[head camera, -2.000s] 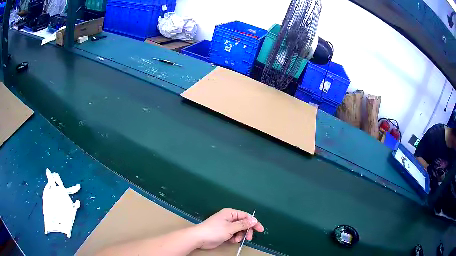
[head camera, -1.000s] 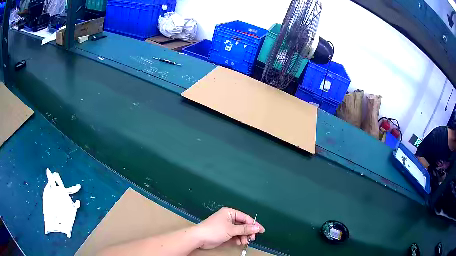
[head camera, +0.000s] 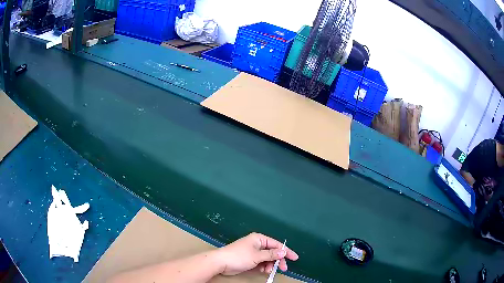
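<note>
My left hand (head camera: 251, 256) is bare and reaches in from the lower left. Its thumb and fingers pinch slim silver-white tweezers (head camera: 274, 269), whose lower end is cut off by the bottom edge. The hand is over the far edge of the cardboard work mat (head camera: 145, 245). To its right, apart from it, an open black electronic unit (head camera: 356, 251) lies on the dark green conveyor belt (head camera: 182, 149), with green and silver parts inside. My right hand is not in view.
A white glove (head camera: 66, 226) lies on the bench at left. More units (head camera: 453, 275) are at the lower right. A cardboard sheet (head camera: 287, 119) lies across the belt's far edge. Beyond are blue crates (head camera: 262, 52), a fan (head camera: 326, 50), a blue tray (head camera: 454, 185) and a person at far right.
The open unit has moved left along the belt, closer to my left hand, and the units at lower right have also shifted left. The tweezers have tilted slightly in my fingers.
</note>
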